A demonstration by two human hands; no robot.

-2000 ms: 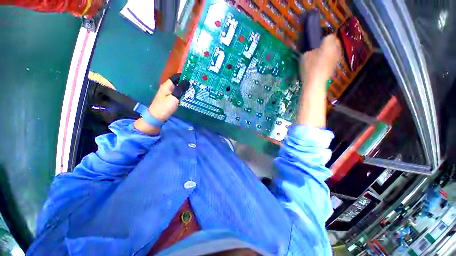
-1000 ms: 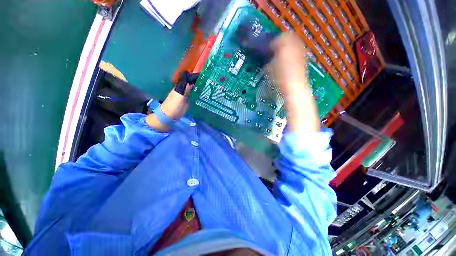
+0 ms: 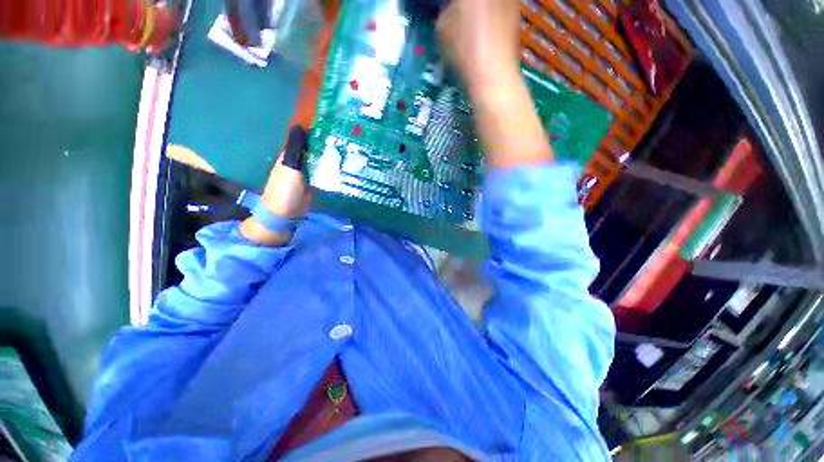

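Note:
A large green printed circuit board [image 3: 407,135] with silvery tracks and red dots lies tilted in front of me. My left hand [image 3: 285,185], with black finger covers and a light blue wrist strap, grips the board's left edge. My right hand [image 3: 477,41] is over the board's upper part, at the picture's top edge. It is closed on a dark, bulky brush-like block [image 3: 426,8], mostly cut off by the picture's edge. My right forearm hides part of the board.
An orange slotted rack [image 3: 578,45] lies behind the board. A green belt surface [image 3: 72,162] with a pale rail [image 3: 145,180] is at left. A bright red bar [image 3: 72,23] crosses the upper left. White papers or cloths [image 3: 239,41] lie near it. Black frames with a red strip [image 3: 691,230] stand at right.
My right hand moved from the rack side onto the board with the dark block, then up towards the picture's top edge. My left hand stays at the board's left edge. The view shifted slightly.

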